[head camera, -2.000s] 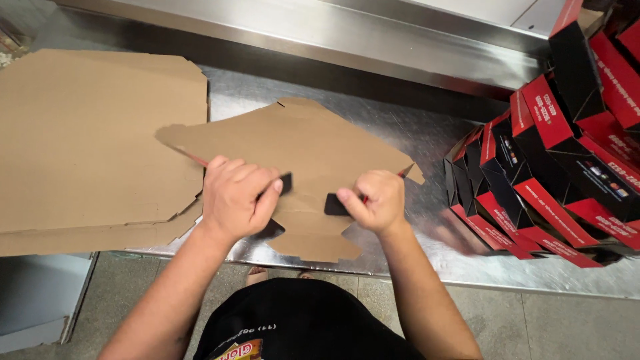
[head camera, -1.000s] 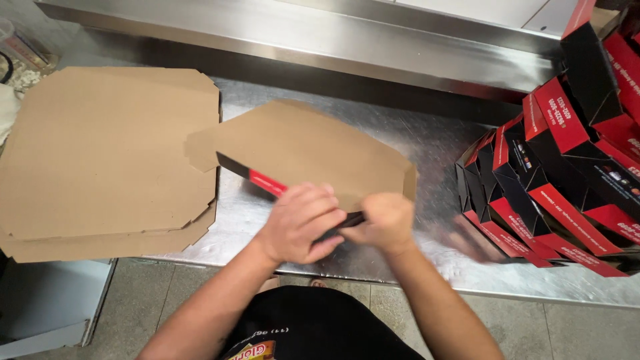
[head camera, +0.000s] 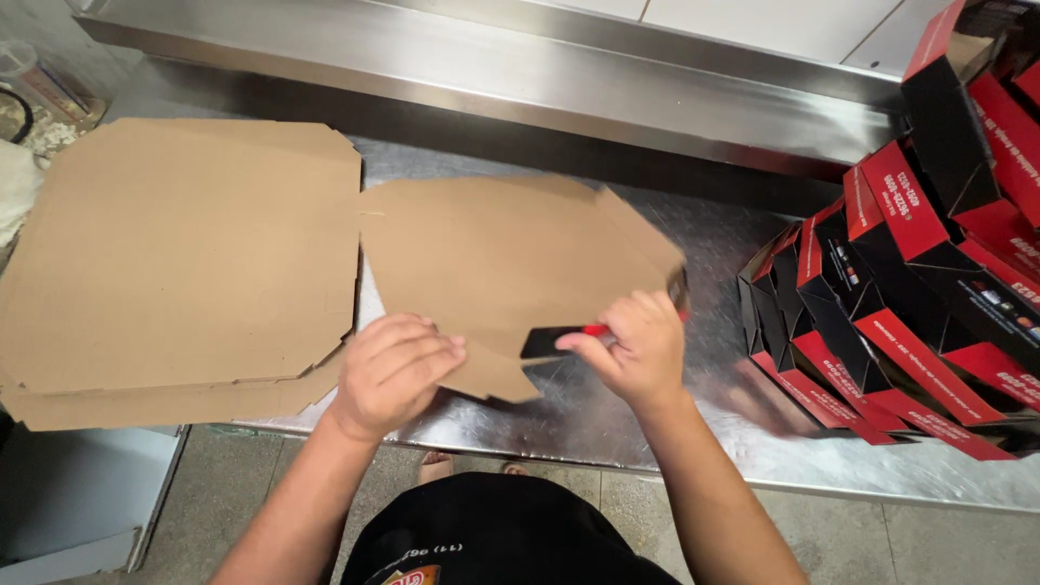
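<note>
A cardboard box blank, plain brown on its inner face, lies on the steel counter in front of me. My left hand grips its near left edge, fingers over the top. At the near right, my right hand holds the blank's side with the thumb on a black and red flap. The flap at the blank's right edge stands partly raised. Part of the near edge is hidden by my hands.
A pile of flat cardboard blanks lies at the left, close beside the one I hold. Folded red and black boxes are stacked at the right. A steel ledge runs along the back.
My hands, close together at the near edge one second ago, are now apart. The long black and red side that stood up at the blank's left then no longer shows there.
</note>
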